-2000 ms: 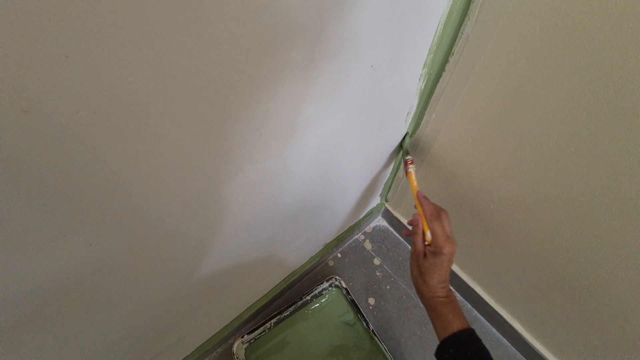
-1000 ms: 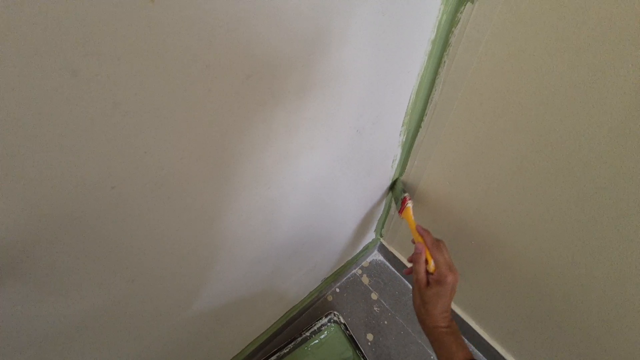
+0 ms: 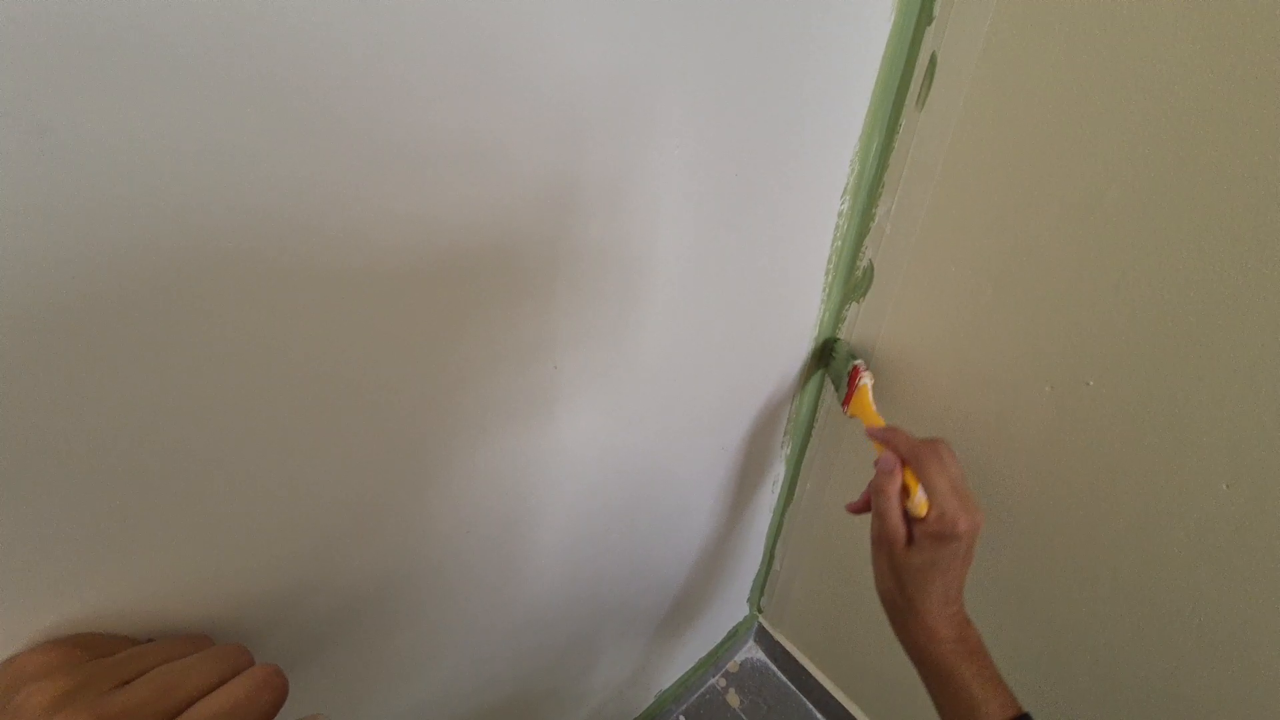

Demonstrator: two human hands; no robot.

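Note:
My right hand (image 3: pixel 925 530) grips the yellow handle of a small paintbrush (image 3: pixel 862 395). Green paint coats the bristles, which touch the corner where the white wall (image 3: pixel 560 330) meets the beige-green wall (image 3: pixel 1090 300). A strip of green paint (image 3: pixel 862 200) follows that corner, with a ragged edge on the white side and smears on the right-hand wall. At the bottom left is my left hand (image 3: pixel 150 680), its fingers curled and close to the white wall; its underside is out of frame, so whether it holds anything cannot be told.
Below the corner lies a grey surface (image 3: pixel 745 690) with pale paint spots. Green paint also edges the foot of the white wall. A thin pale strip (image 3: pixel 810 668) borders the foot of the right-hand wall.
My right hand and the brush have moved up the corner. My left hand has come into view. The view has shifted upward, and the paint tray seen earlier is out of frame.

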